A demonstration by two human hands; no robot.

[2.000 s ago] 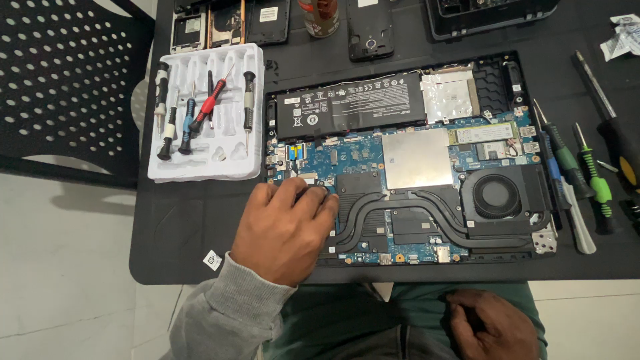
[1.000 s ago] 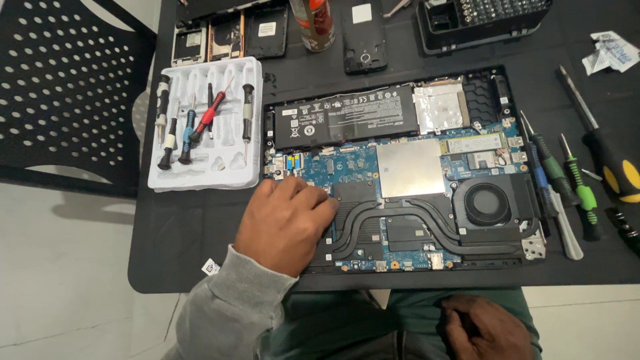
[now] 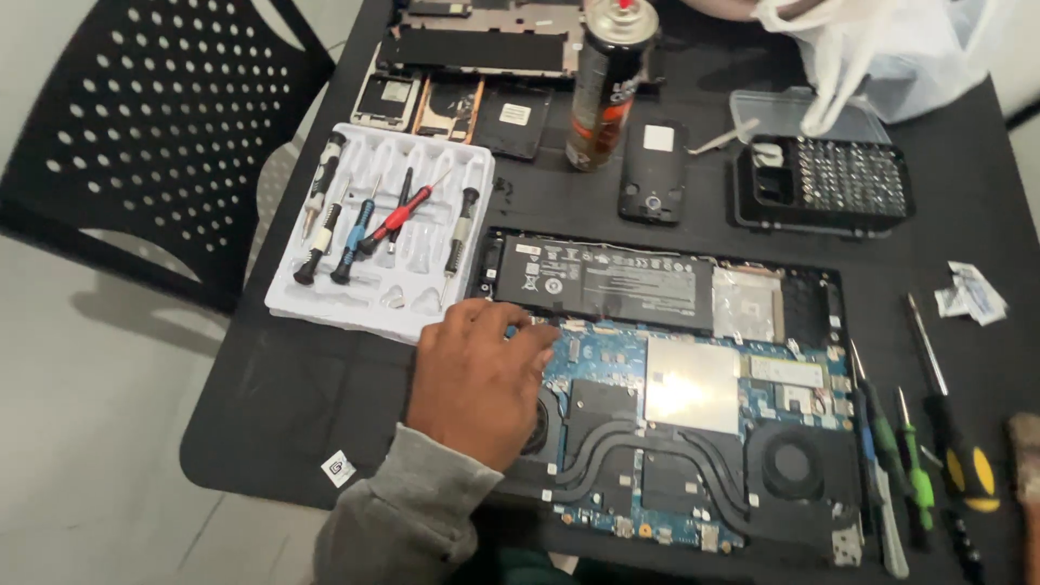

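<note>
An opened laptop lies on the black table, its battery (image 3: 605, 280) along the far side and its blue motherboard (image 3: 605, 357) nearer me. A silver plate (image 3: 692, 383), copper-shaped dark heat pipes (image 3: 621, 435) and a cooling fan (image 3: 790, 465) show on it. My left hand (image 3: 479, 382) rests over the board's left edge, fingers bent down; its fingertips are partly hidden, and whether they hold anything cannot be told. Another fan is partly covered by that hand. At the right frame edge, a small piece of skin-toned shape shows, too little to identify. My right hand is not clearly in view.
A white plastic tray (image 3: 382, 236) with several small screwdrivers lies left of the laptop. Beyond stand a spray can (image 3: 609, 89), a phone back (image 3: 654, 172) and a bit case (image 3: 821, 187). More screwdrivers (image 3: 916, 471) lie on the right. A perforated chair (image 3: 154, 122) stands at left.
The view has shifted, showing more of the table's far side. My left hand has moved up along the laptop's left edge. My right hand, on my lap before, has left the clear view.
</note>
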